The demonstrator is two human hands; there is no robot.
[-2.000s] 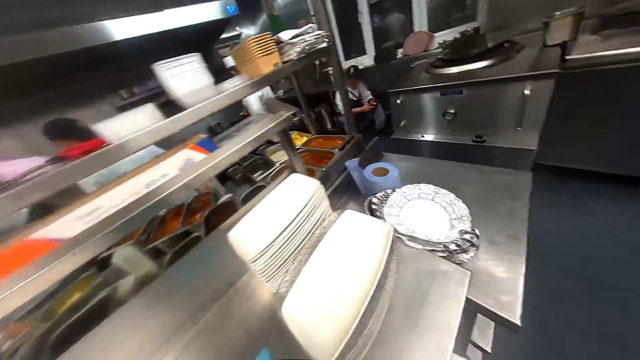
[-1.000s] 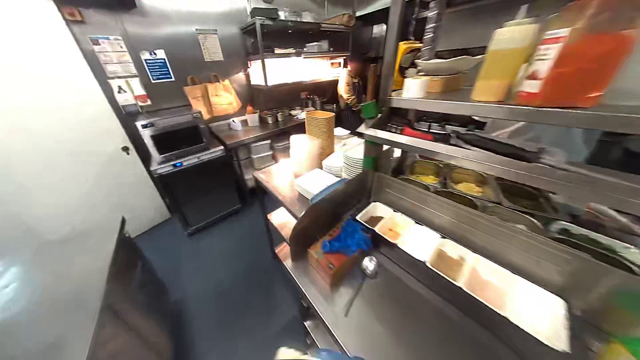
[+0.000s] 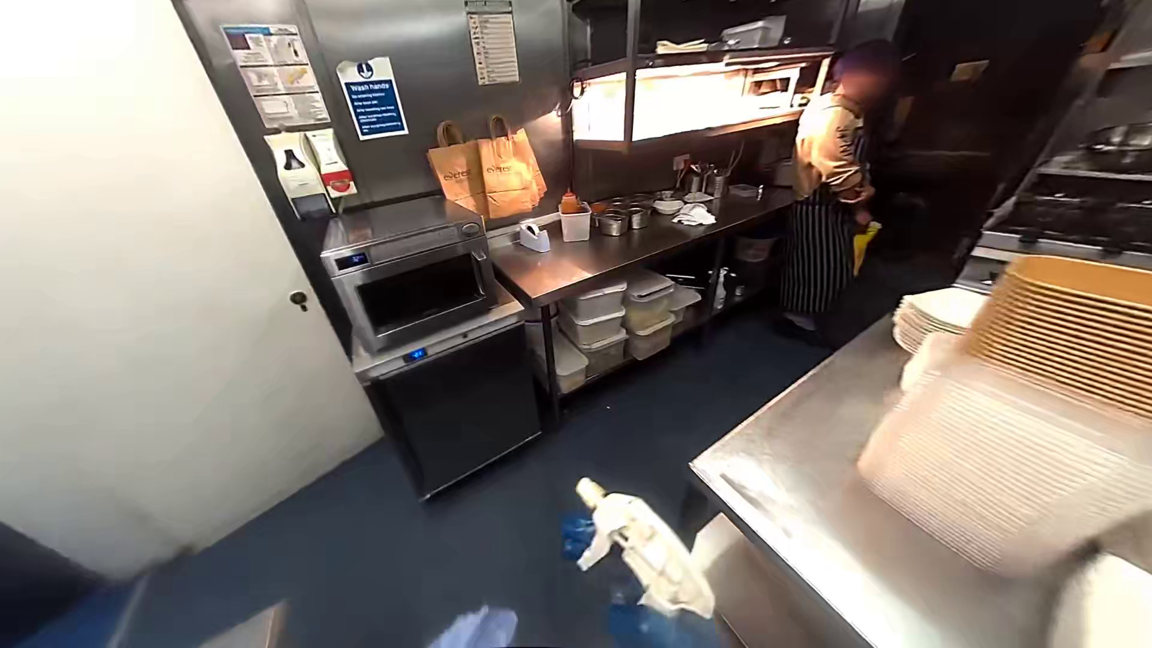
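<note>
A white plastic trigger spray bottle [image 3: 655, 558] is tilted low in the view, its nozzle pointing up and left. My right hand [image 3: 652, 623], in a blue glove, grips it; blurred blue shows below it and by its trigger. Left of it, at the bottom edge, a crumpled light blue paper or cloth [image 3: 477, 627] is partly cut off. My left hand cannot be made out. To the right, the steel worktop [image 3: 783, 459] bears a blurred stack of clear plastic containers [image 3: 999, 450], a stack of tan containers [image 3: 1071, 324] and white plates [image 3: 936, 315].
A microwave [image 3: 414, 279] stands on a black undercounter unit [image 3: 459, 414]. Beyond are a steel counter [image 3: 576, 270] with metal pots, paper bags [image 3: 486, 171] and lidded tubs [image 3: 598, 328]. A person in a striped apron [image 3: 814, 252] stands by it. A white door [image 3: 162, 297] is at left.
The view has swung left and closer to the microwave and back counter. The spray bottle now shows in full; only a pale part was at the bottom edge before.
</note>
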